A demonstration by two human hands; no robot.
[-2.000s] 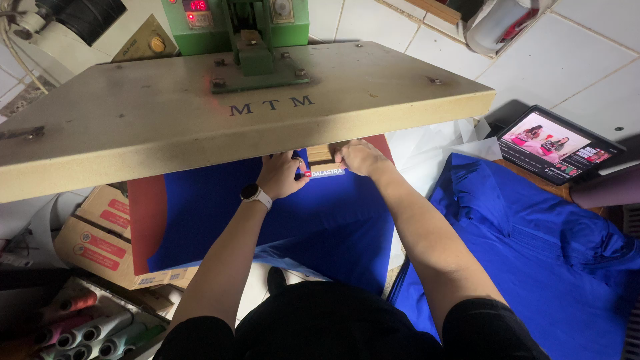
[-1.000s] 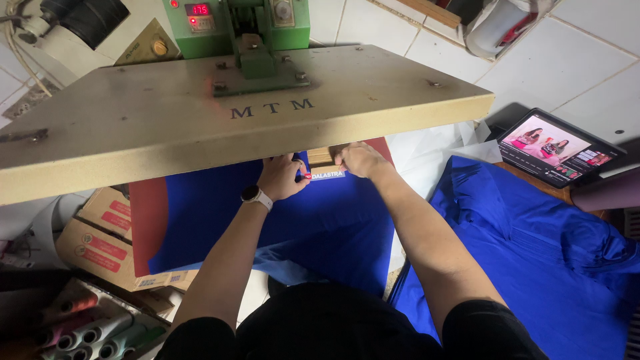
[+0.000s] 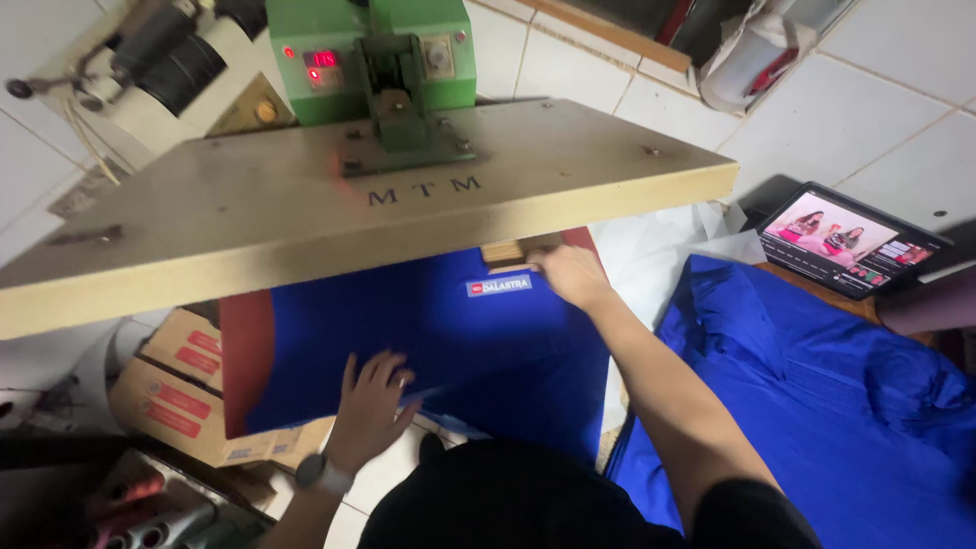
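Note:
A blue fabric garment [image 3: 366,328] lies spread on the reddish-brown lower platen [image 3: 245,358] of a heat press, under its raised upper plate [image 3: 427,221]. A small label with printing [image 3: 499,286] lies on the fabric, just below a light wooden block [image 3: 503,252]. My right hand [image 3: 572,273] is at the right end of the block, fingers curled; how firmly it grips is partly hidden. Over the near edge of the fabric is my left hand [image 3: 376,412], fingers spread, holding nothing, with a watch on the wrist.
More blue garments [image 3: 801,396] are piled at the right, beside a tablet [image 3: 846,236] and white paper [image 3: 648,252]. Cardboard boxes [image 3: 175,396] stand at the lower left, near several rolls [image 3: 160,526]. The press's green head [image 3: 374,69] has a lit display.
My left hand has left the label's left side and moved back toward my body, its fingers now spread. My right hand remains near the wooden block.

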